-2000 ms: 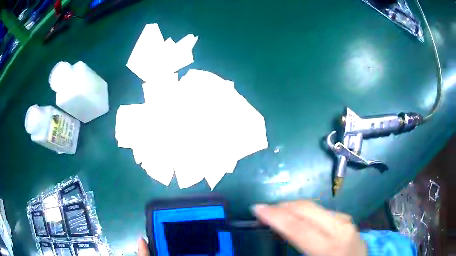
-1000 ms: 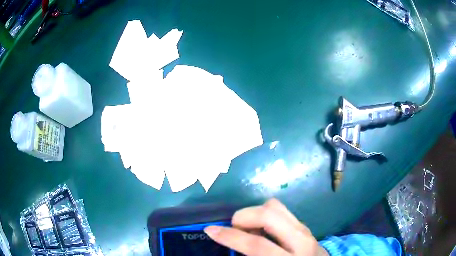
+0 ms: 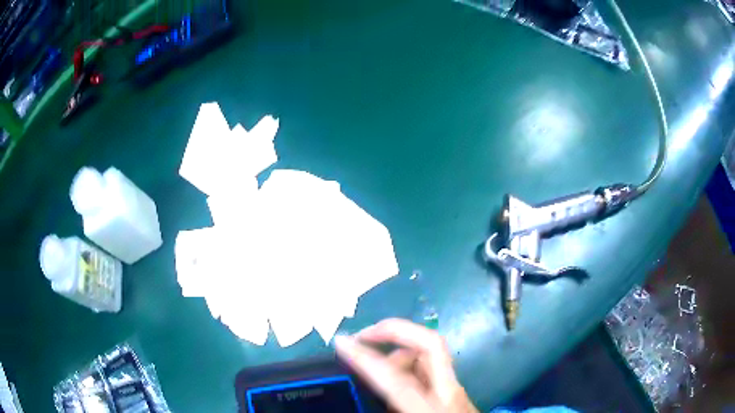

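The handheld tester [image 3: 262, 379] lies at the bottom edge, cut off by it; its black body, blue border and dark lens panel with faint lettering show. My right hand [image 3: 407, 363] is over the tester's right upper edge, thumb and fingertips close together and slightly blurred; whether they hold anything cannot be told. My left hand is not in view. White wipes [image 3: 290, 250] lie in a loose pile beyond the tester. The lens tray [image 3: 113, 383] is at the lower left, cut off by the bottom edge.
Two white bottles [image 3: 121, 214] stand at the left. A silver air gun [image 3: 556, 214] lies at the right, on a thin hose [image 3: 657, 105]. Clear scraps [image 3: 657, 347] are below the bench's right edge. Another tester [image 3: 185, 40] with red and black clips [image 3: 80, 85] is at the far left. A clear pack [image 3: 572, 28] is at the far side.
The lens panel now shows inside the blue border, where the border's opening was first without lettering. My right hand has moved from the panel to the tester's upper right edge. The view has shifted.
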